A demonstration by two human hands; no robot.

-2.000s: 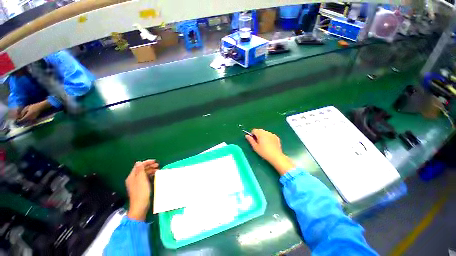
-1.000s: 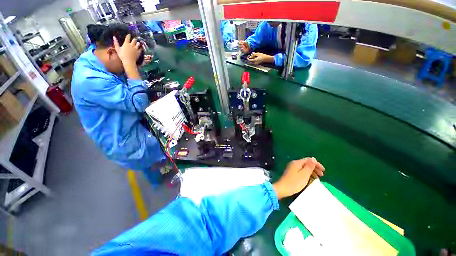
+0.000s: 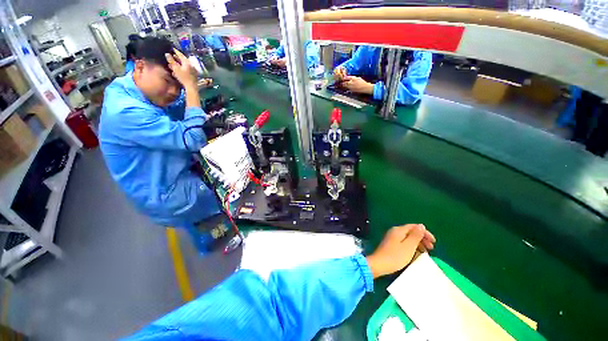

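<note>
My left hand [image 3: 402, 250] rests at the top left edge of the green tray [image 3: 460, 274], its fingers curled together by the corner of a pale sheet. Whether the fingers hold the sheet cannot be told. The white to cream sheet [image 3: 443, 300] lies over the tray at the lower right. Small overexposed white pieces [image 3: 395, 331] show in the tray's lower left part. My right hand is out of the picture.
A black fixture [image 3: 303, 206] with two red-tipped clamps stands beyond my left forearm. A white oblong pack [image 3: 297, 250] lies before it, a white box [image 3: 229, 156] beside it. A person [image 3: 150, 146] sits at left. A metal post [image 3: 295, 80] rises behind the fixture.
The view has swung left from the tray to the fixture, and my right hand has left the picture. My left hand stays beside the tray. The seated person has turned their head towards me.
</note>
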